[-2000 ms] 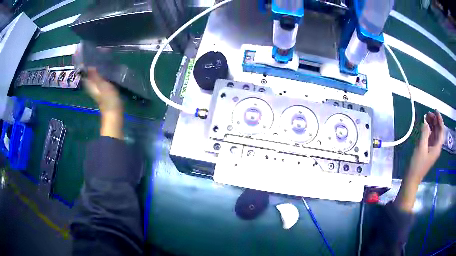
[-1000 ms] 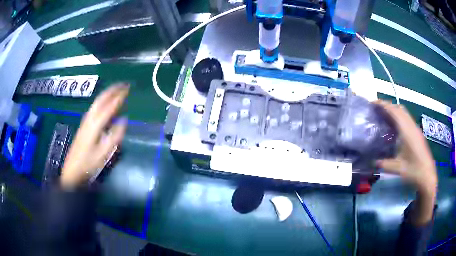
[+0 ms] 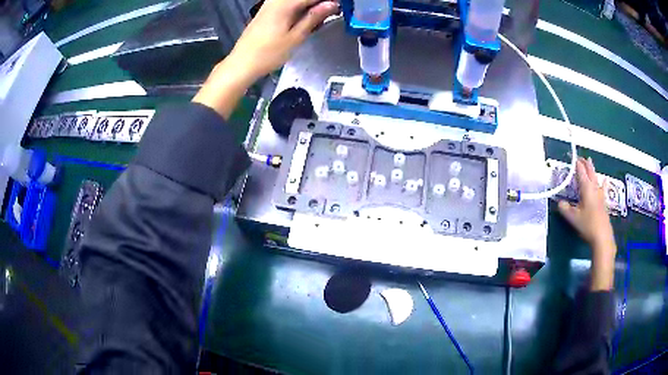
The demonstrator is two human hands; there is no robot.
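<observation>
The grey machine fixture (image 3: 359, 192) is uncovered, with three recesses holding small white pads and no tray on it. Two syringes in blue holders (image 3: 373, 55) stand above its back edge. My left hand (image 3: 293, 26) is at the top, left of the syringes, fingers bent near the machine's dark upper part; whether it grips anything is hidden. My right hand (image 3: 588, 209) lies over a silver part tray (image 3: 562, 179) on the right, fingers pointing away; its grip cannot be told. More ringed trays (image 3: 643, 195) lie beyond it.
A black round pad (image 3: 347, 291), white half-moon piece (image 3: 398, 305) and thin blue tool (image 3: 447, 328) lie in front. A red knob (image 3: 519, 277) is at the front right corner. Silver trays (image 3: 123, 126), a dark tray (image 3: 82, 223) and a blue bin (image 3: 33, 220) are left. White hoses (image 3: 560, 110) curve beside.
The ringed circles are gone from the fixture, showing its recesses. My left hand moved from the left side up to the machine's top. My right hand left the fixture's right end for the right-hand trays.
</observation>
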